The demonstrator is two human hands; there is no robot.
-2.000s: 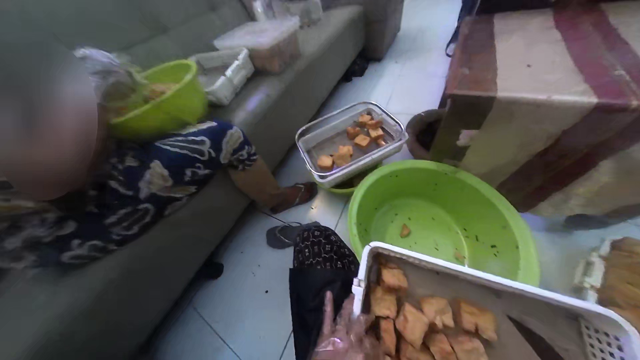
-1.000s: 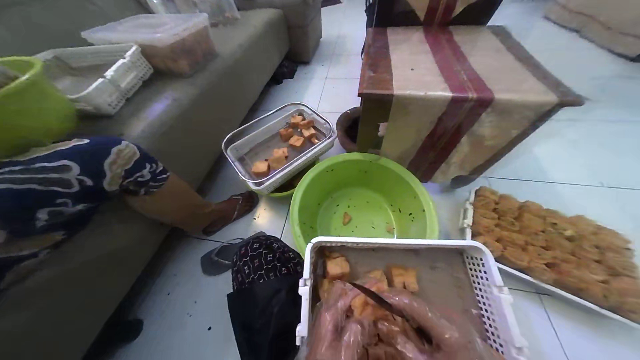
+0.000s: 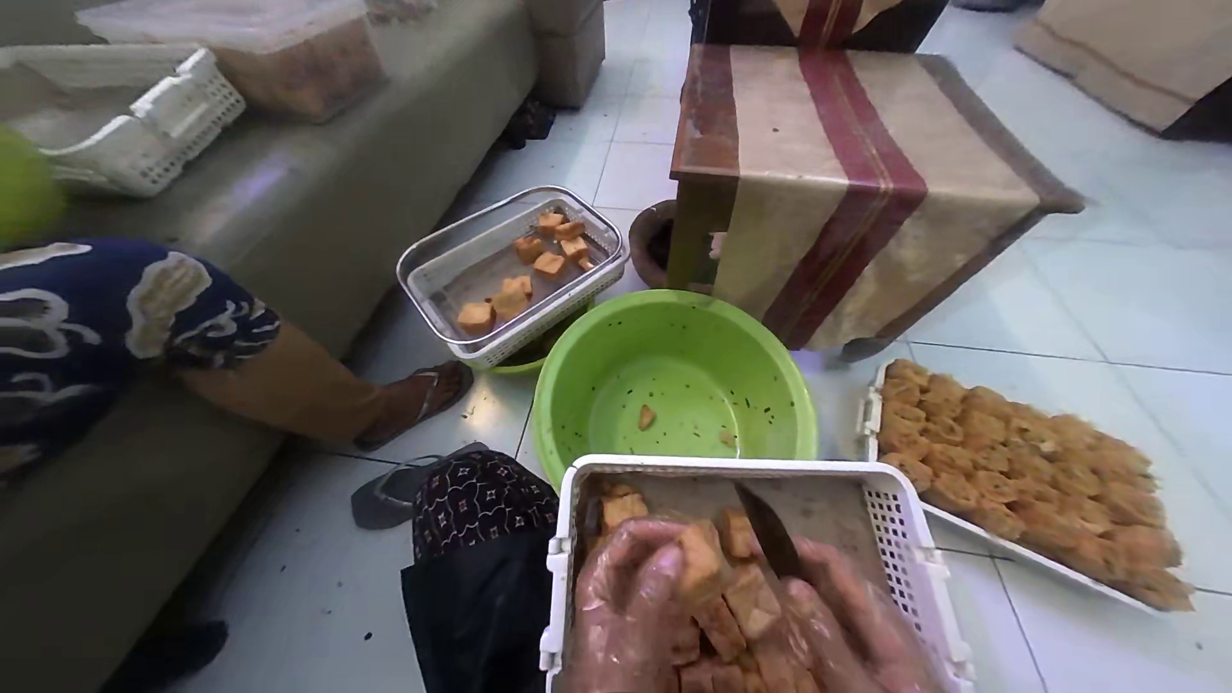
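Both my hands, in clear plastic gloves, are over a white plastic basket (image 3: 731, 469) at the bottom of the view. Fingers of my left hand (image 3: 630, 606) close round a cube of fried tofu (image 3: 703, 565). My right hand (image 3: 847, 616) grips a knife (image 3: 768, 527), its dark blade pointing up and to the left, beside the cube. More browned tofu cubes (image 3: 751, 602) lie in the basket under and between my hands. Just beyond the basket stands a green plastic basin (image 3: 674, 385) with a few scraps and dark specks inside.
A white basket with a metal rim (image 3: 433, 318) holds several tofu cubes. At right is a tray of fried, shredded food (image 3: 1020, 472). A cloth-covered table (image 3: 876, 173) stands ahead. A seated person's leg (image 3: 289, 385) is at left, by a sofa (image 3: 385, 144) bearing a white basket (image 3: 164, 135) and a lidded tub (image 3: 298, 58).
My left hand has lifted a tofu cube above the others, and the knife now points more steeply upward. The view has swung right since two seconds ago.
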